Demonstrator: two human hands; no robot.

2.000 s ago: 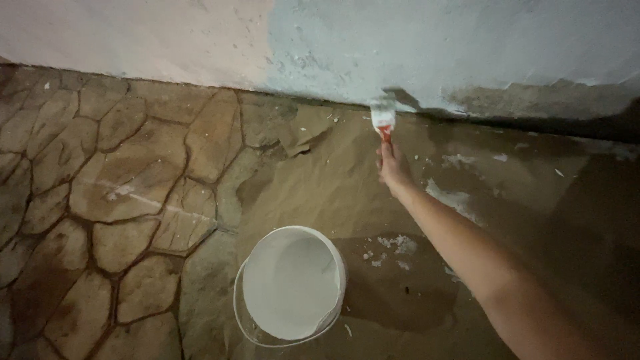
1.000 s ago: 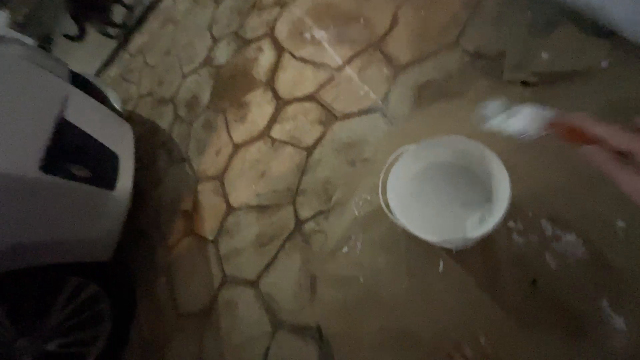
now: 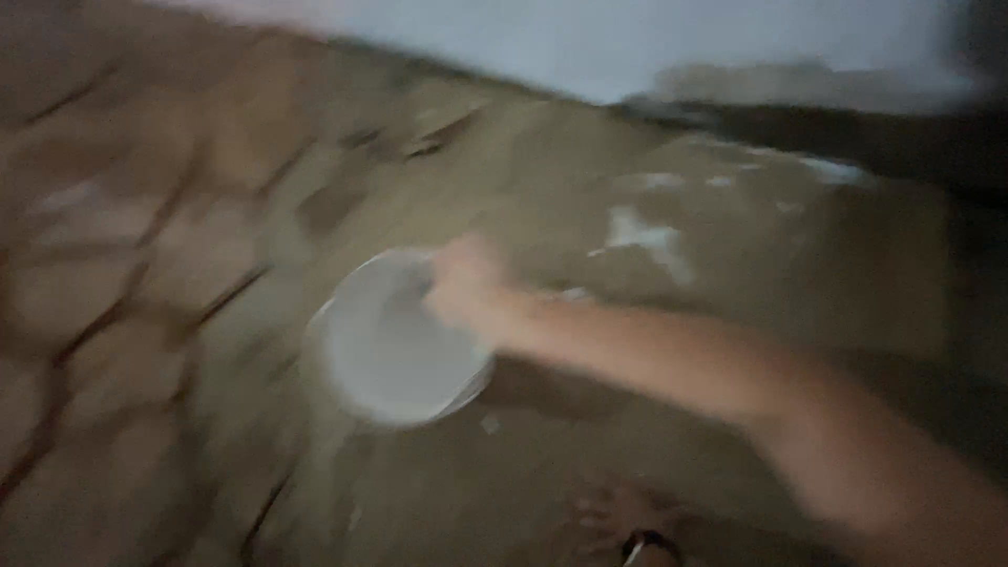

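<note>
The frame is strongly blurred. My right hand [image 3: 468,283] reaches in from the right over the upper right rim of a white bucket [image 3: 402,339], fingers curled. The paintbrush it held a second ago cannot be made out; a darker patch lies just left of the fingers, inside the bucket. Pale paint or a similar whitish material fills the bucket's inner view, its level unclear. The bucket stands on the brown ground. My left hand is not in view.
A pale painted wall [image 3: 504,35] runs along the top, with a bare grey patch at right. White splashes [image 3: 650,240] mark the ground right of the bucket. Irregular stone paving [image 3: 102,268] lies at left. A blurred foot with a dark strap [image 3: 650,542] shows at the bottom.
Two seconds ago my right hand held the brush at the wall's base; one second ago, right of the bucket. Now the hand is at the bucket's rim. The view has swung left and back.
</note>
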